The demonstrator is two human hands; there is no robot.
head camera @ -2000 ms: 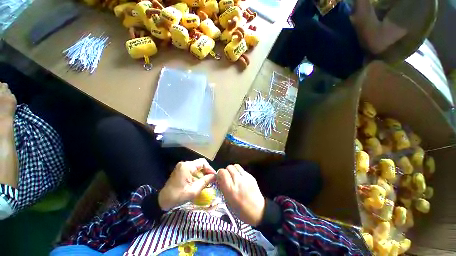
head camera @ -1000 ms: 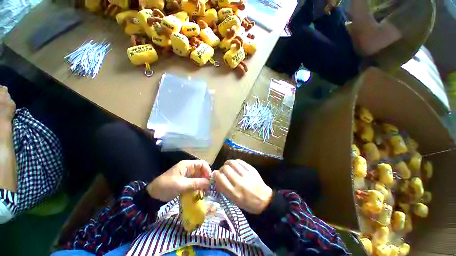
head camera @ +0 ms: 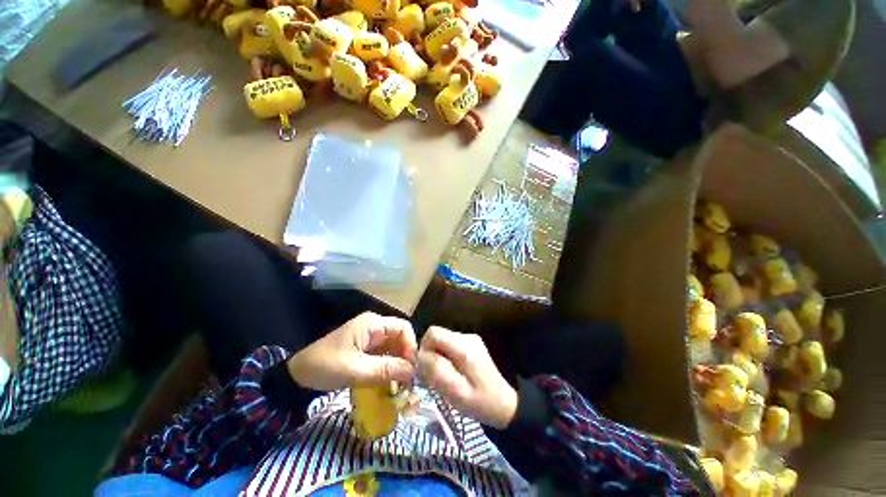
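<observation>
A yellow plush keychain (head camera: 374, 410) hangs upright below my left hand (head camera: 357, 355), over the striped apron. My left hand pinches its top end; the fingers hide that end. A faint glossy film shows beside the toy, seemingly a clear bag. My right hand (head camera: 466, 376) is close beside the left, its fingertips pinched together near the toy's top. What the right fingertips hold is too small to tell. A stack of clear bags (head camera: 352, 209) lies at the table's near corner.
Loose yellow plush keychains (head camera: 350, 73) are heaped on the table (head camera: 219, 184). White twist ties lie on the table (head camera: 167, 107) and on the low carton (head camera: 502, 225). A large carton (head camera: 646, 262) at the right holds bagged toys. Other people sit at the left and across at the upper right.
The toy was mostly covered by my hands, then came down into view below my left hand. It now hangs slightly higher than a second ago. My hands stay close together.
</observation>
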